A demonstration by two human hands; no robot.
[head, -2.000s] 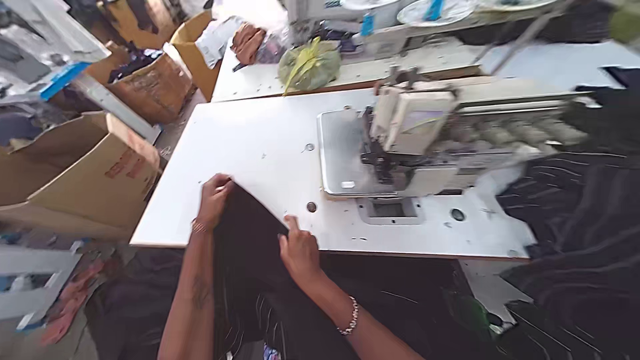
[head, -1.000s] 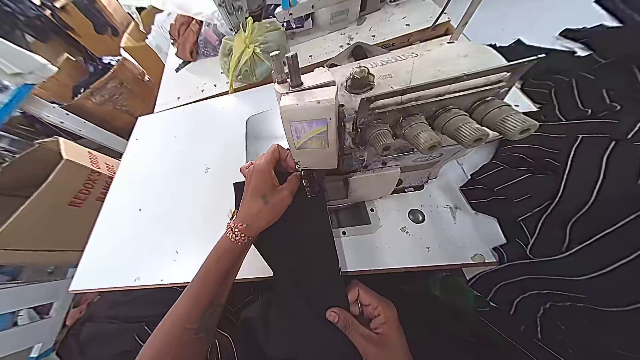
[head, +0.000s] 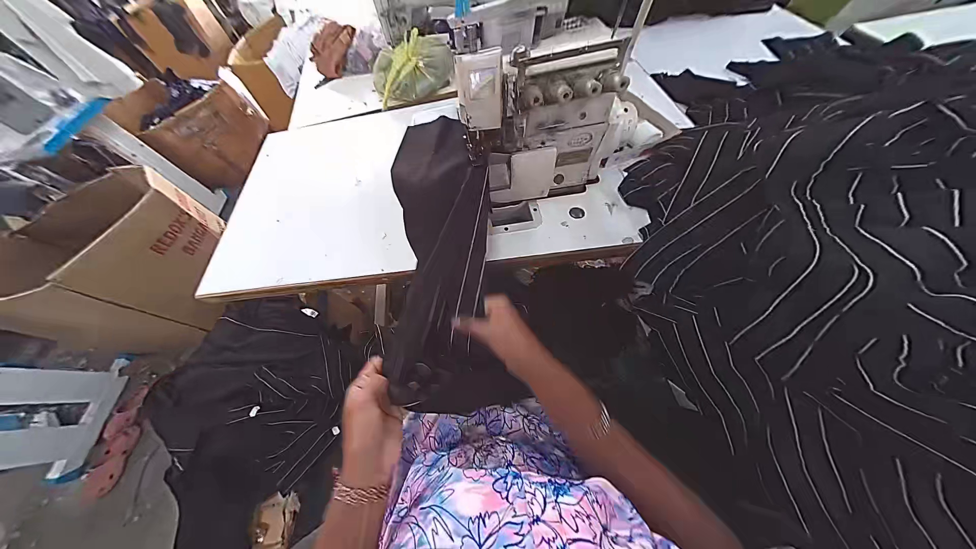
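A length of black fabric (head: 442, 206) runs from the needle area of an overlock sewing machine (head: 549, 122) down over the table's front edge to my lap. My left hand (head: 371, 404) grips the fabric's lower left side, low in front of me. Over the right side of the same fabric is my right hand (head: 499, 328), blurred, with thumb and a finger apart; whether it touches the cloth cannot be told. The fabric's upper end lies on the white table (head: 313, 206) beside the machine's presser foot.
Black fabric with white thread lines (head: 823, 229) is heaped at the right. More black cloth (head: 267, 381) hangs at the lower left. Cardboard boxes (head: 114, 252) stand left of the table. A tied green plastic bag (head: 412, 69) sits behind it, near a second machine.
My left hand has moved from beside the needle down to the fabric near my lap. The black fabric now lies farther up past the needle. My right hand is off the cloth's edge it pinched.
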